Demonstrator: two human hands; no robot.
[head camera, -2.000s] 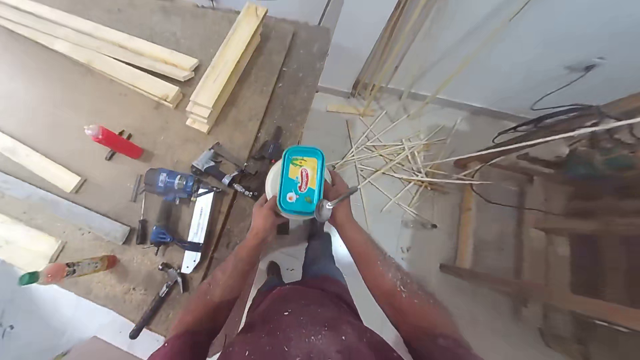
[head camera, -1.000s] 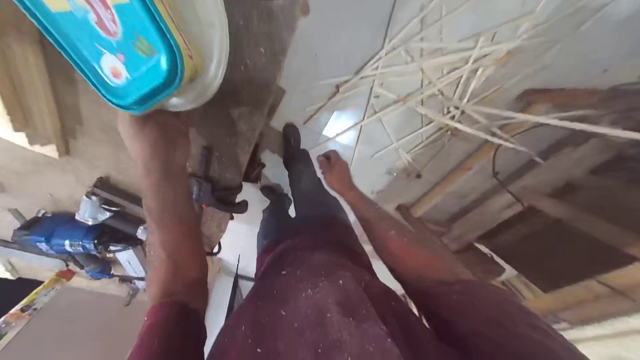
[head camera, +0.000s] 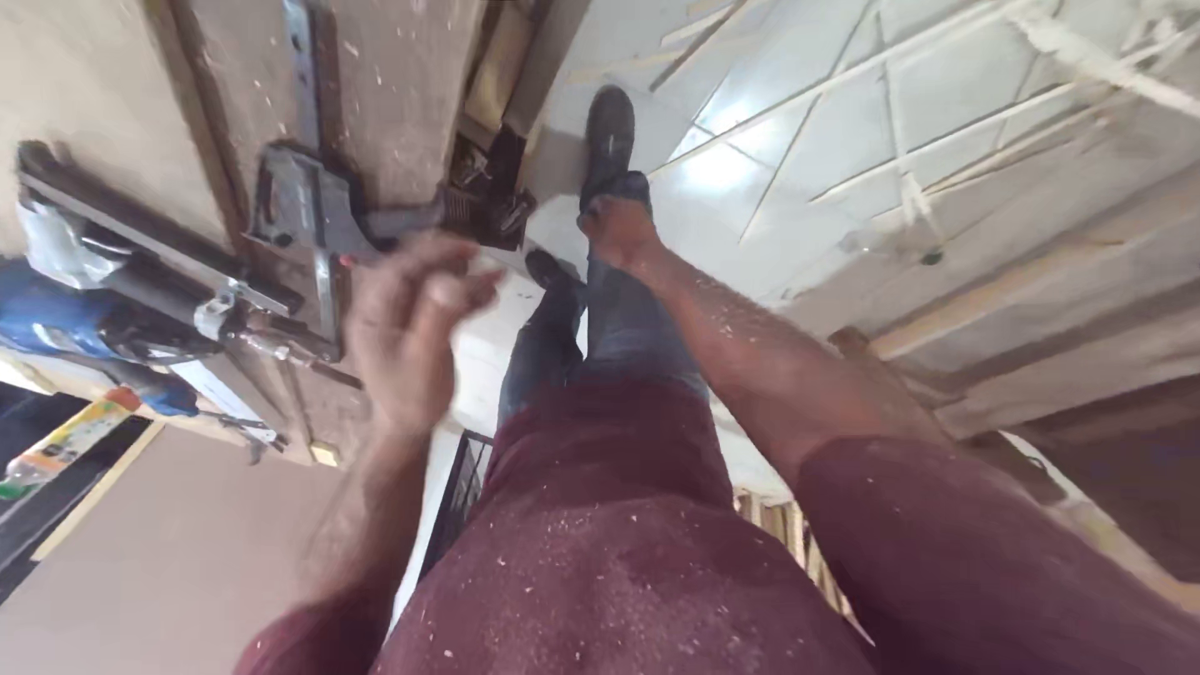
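Note:
Nothing shows in my left hand (head camera: 412, 328), which is raised and blurred with its fingers partly bent, over the edge of the wooden bench. Beside it on the bench lies a metal bar clamp (head camera: 305, 202) with a dark handle. Farther left are a blue power tool (head camera: 56, 314) and a dark metal tool with a clear plastic piece on it. My right hand (head camera: 619, 230) hangs low in front of my leg near a dark shoe (head camera: 611, 131); its fingers are mostly hidden, and whether it holds something small cannot be told.
Thin wooden strips (head camera: 844, 75) lie scattered over the pale tiled floor at the upper right. A wooden frame (head camera: 1012, 281) stands at the right. On the far left is a plastic bottle (head camera: 80, 436) with orange contents, beside the bench edge.
The teal-lidded tub, held in both hands two seconds ago and near my left hand one second ago, is out of view. My hands have moved apart. The view has tilted down strongly.

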